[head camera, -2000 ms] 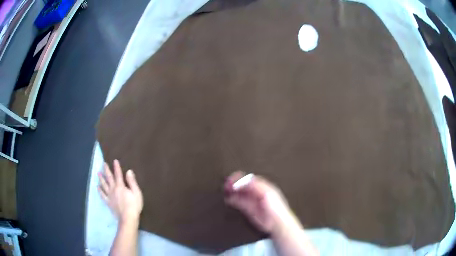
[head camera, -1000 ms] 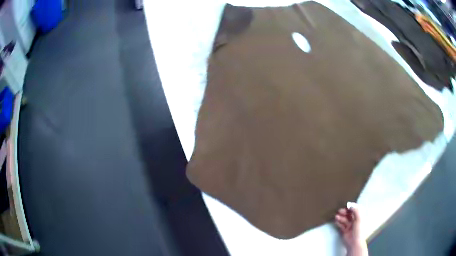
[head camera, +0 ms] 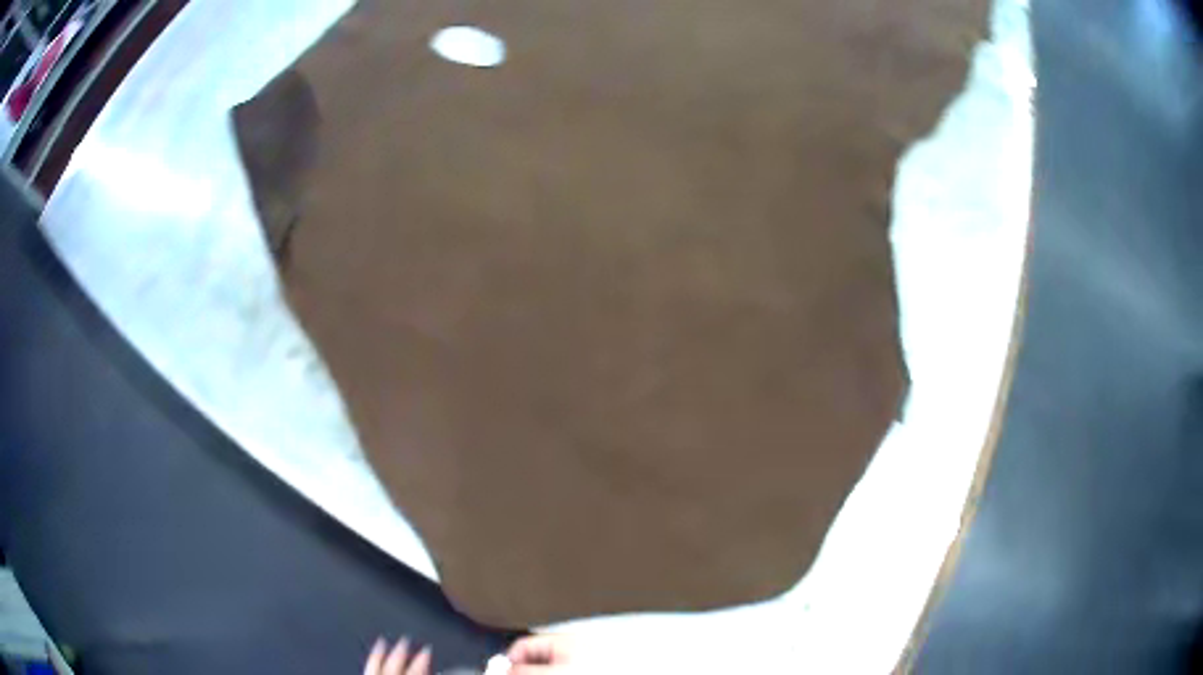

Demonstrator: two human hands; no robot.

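Observation:
A large dark brown leather hide (head camera: 607, 303) lies spread on the white tabletop (head camera: 963, 264). An oval hole (head camera: 468, 46) near its top shows white. A darker patch sits on its upper left edge. My right hand (head camera: 538, 650) is at the bottom edge of the picture, just below the hide's near edge. It pinches a small whitish marker (head camera: 497, 665). My left hand (head camera: 397, 657) is left of it, over the dark floor side. Only its fingers show, slightly apart, with nothing seen in them; the rest is cut off.
Grey floor (head camera: 1121, 396) lies to the right, beyond the table's thin wood-coloured edge. Dark floor (head camera: 158, 528) lies to the lower left. Rails and a red object (head camera: 46, 73) are at the upper left, blurred. A pale object shows at the bottom left corner.
The view has turned, and the hide's hole now sits further left. The right hand has gone from mid-hide to the near edge. The left hand, out of view one second ago, shows again.

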